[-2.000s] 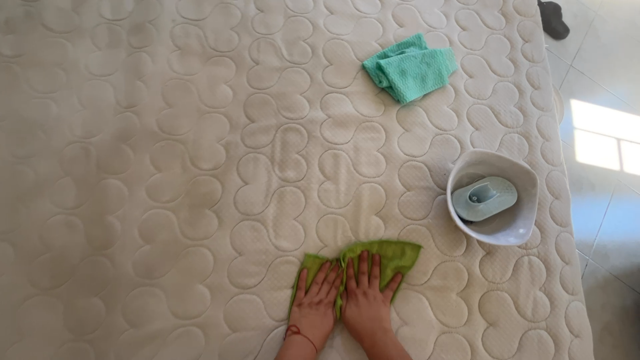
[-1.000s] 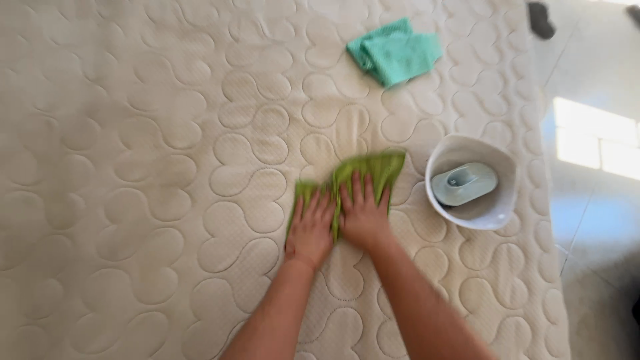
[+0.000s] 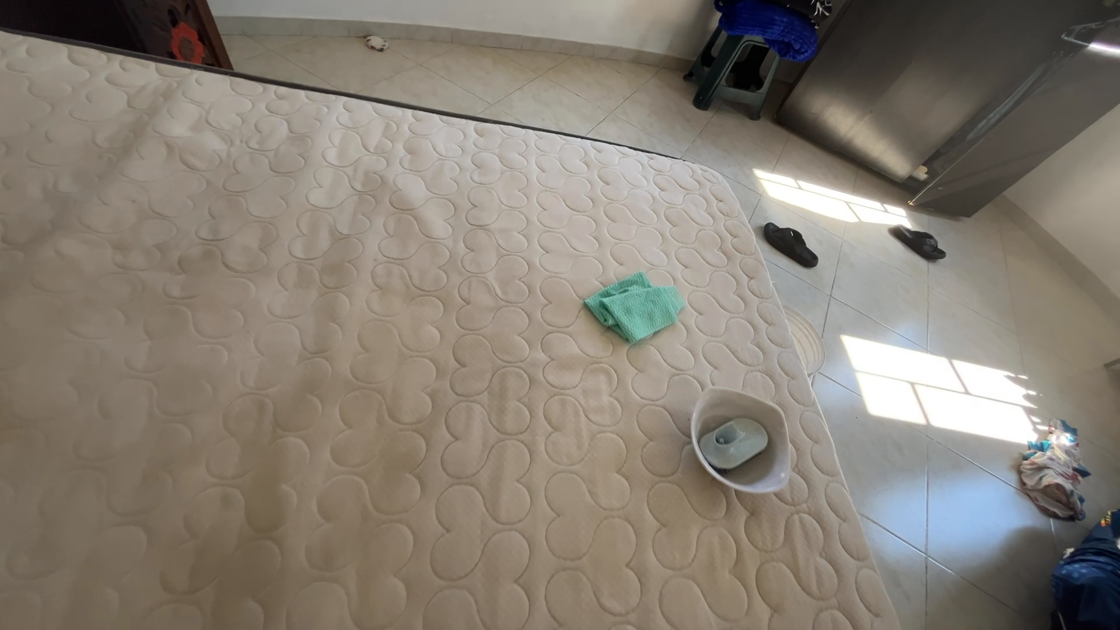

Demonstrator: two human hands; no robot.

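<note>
Neither of my hands shows in the head view now, and the green cloth they were on is out of sight too. A quilted beige mattress (image 3: 376,350) fills most of the view. On its right part lies a folded turquoise cloth (image 3: 636,306). Nearer to me, close to the mattress's right edge, stands a white plastic bowl (image 3: 774,464). Inside the bowl rests a pale blue-grey plastic object with a rounded oblong base (image 3: 744,440), perhaps a scrubbing brush.
Black slippers (image 3: 791,245) lie on the tiled floor right of the mattress. Beyond stand a dark stool (image 3: 731,74) with blue fabric on it and a grey metallic cabinet or appliance (image 3: 875,79). Crumpled cloth (image 3: 1053,472) lies at the right; a round ridged object (image 3: 803,341) shows beside the mattress.
Both hands and the green cloth under them have gone from view. The view has shifted strongly and now takes in the mattress's far edge and more floor.
</note>
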